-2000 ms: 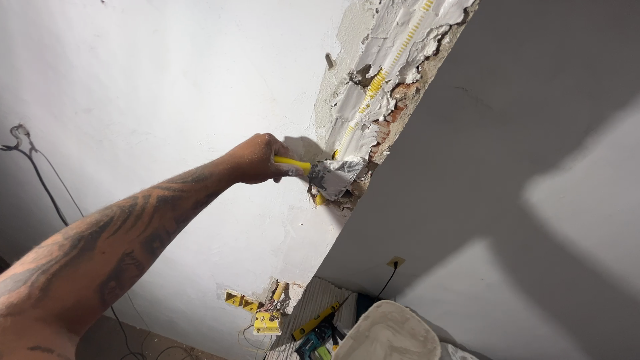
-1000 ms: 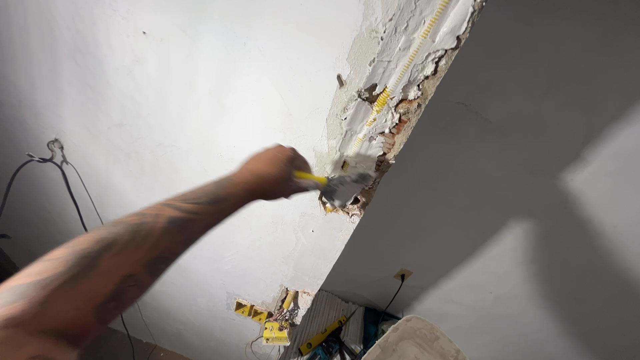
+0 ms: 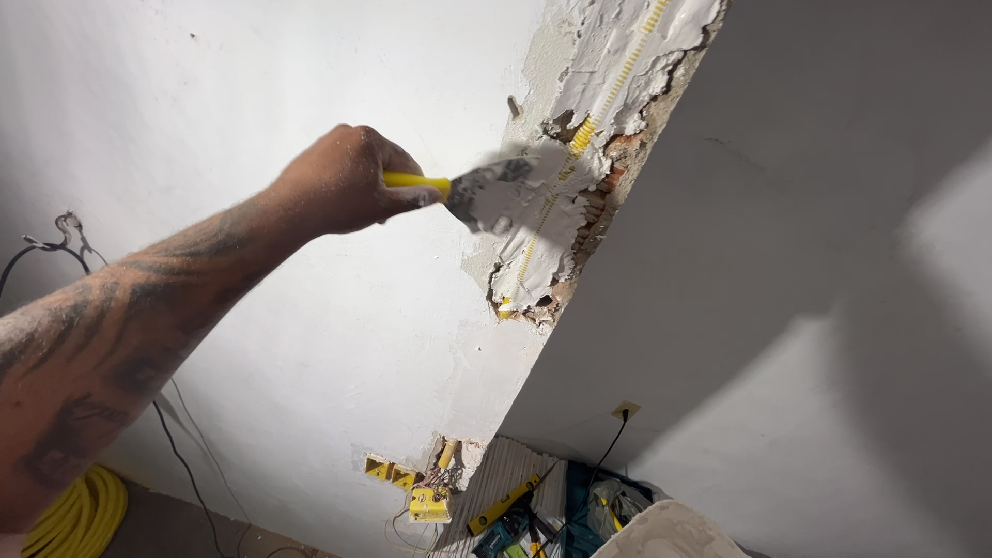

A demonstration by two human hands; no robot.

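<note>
My left hand (image 3: 360, 182), reaching in from the left, is closed around the yellow handle of a putty knife (image 3: 484, 194). White plaster coats its blurred metal blade, which is at the left side of a rough chase (image 3: 542, 240) along the wall's edge. Yellow corrugated conduit (image 3: 583, 138) runs up the chase, partly covered by white plaster, with broken brick (image 3: 595, 213) bared beside it. My right hand is not in view. At the bottom right is part of a plaster-smeared tub (image 3: 670, 535); what holds or supports it is hidden.
Yellow electrical boxes (image 3: 428, 504) with loose wires are low on the wall. A yellow spirit level (image 3: 504, 505) and a teal power tool (image 3: 500, 536) lie below. An outlet (image 3: 626, 409) has a black plug. Coiled yellow conduit (image 3: 81, 515) and dark cables (image 3: 182, 465) are at the left.
My left hand has moved the putty knife upward along the chase from near its lower end. The tub has shifted right relative to the outlet.
</note>
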